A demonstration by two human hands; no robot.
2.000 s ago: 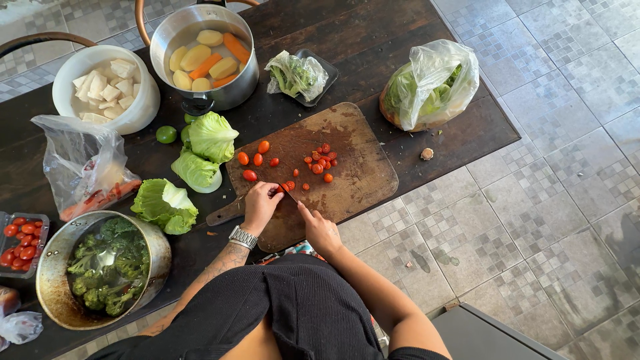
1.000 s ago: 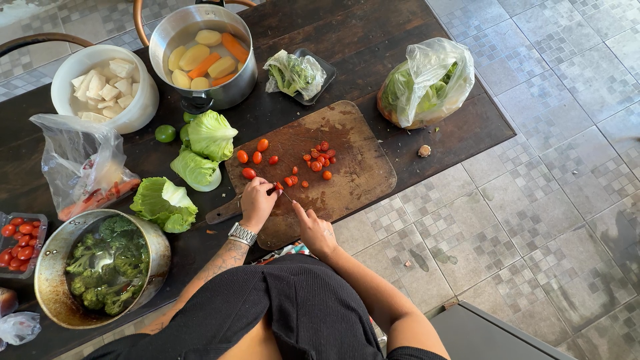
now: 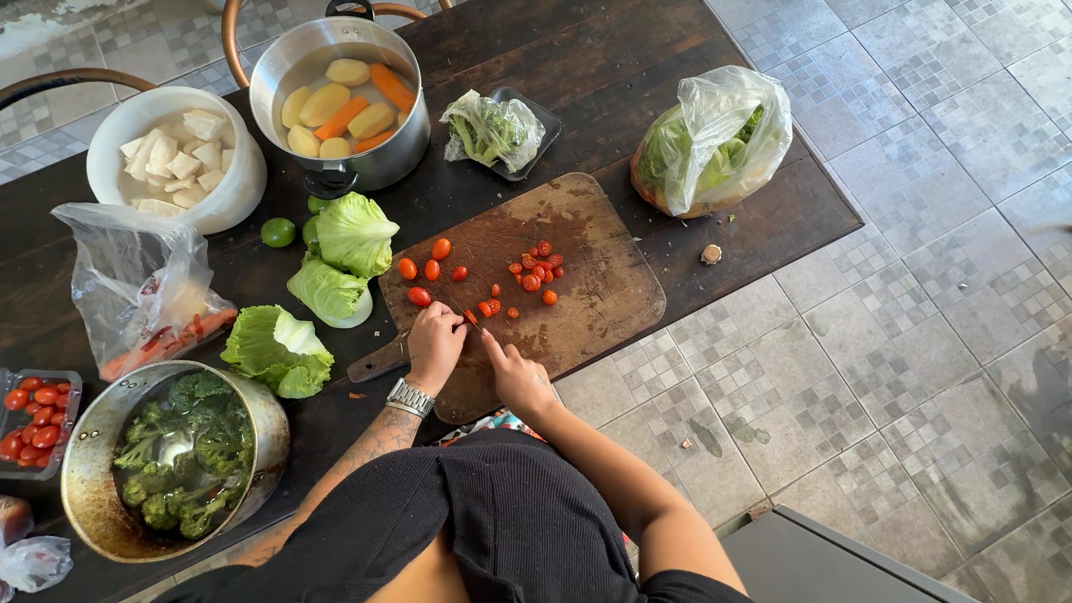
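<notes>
My left hand (image 3: 437,342), with a metal watch on the wrist, pinches a cherry tomato (image 3: 471,317) on the wooden cutting board (image 3: 611,280). My right hand (image 3: 521,375) holds a small knife (image 3: 475,322), its blade at that tomato; the handle is mostly hidden in the fingers. Right beside the blade lie some cut tomato pieces (image 3: 489,308). Several whole cherry tomatoes (image 3: 420,296) are spread over the board's left part, just above my left hand. A group of cut tomatoes (image 3: 532,282) lies near the board's middle.
Lettuce leaves (image 3: 282,352) lie left of the board, near a pot of broccoli (image 3: 272,435) and a tomato tray (image 3: 74,402). Behind stand a pot of potatoes and carrots (image 3: 410,138), a white tub (image 3: 253,180) and wrapped greens (image 3: 494,132). Bagged lettuce (image 3: 712,151) stands right, near the table edge.
Both hands stay at the same part of the board. More cut tomato pieces lie beside the knife than two seconds ago.
</notes>
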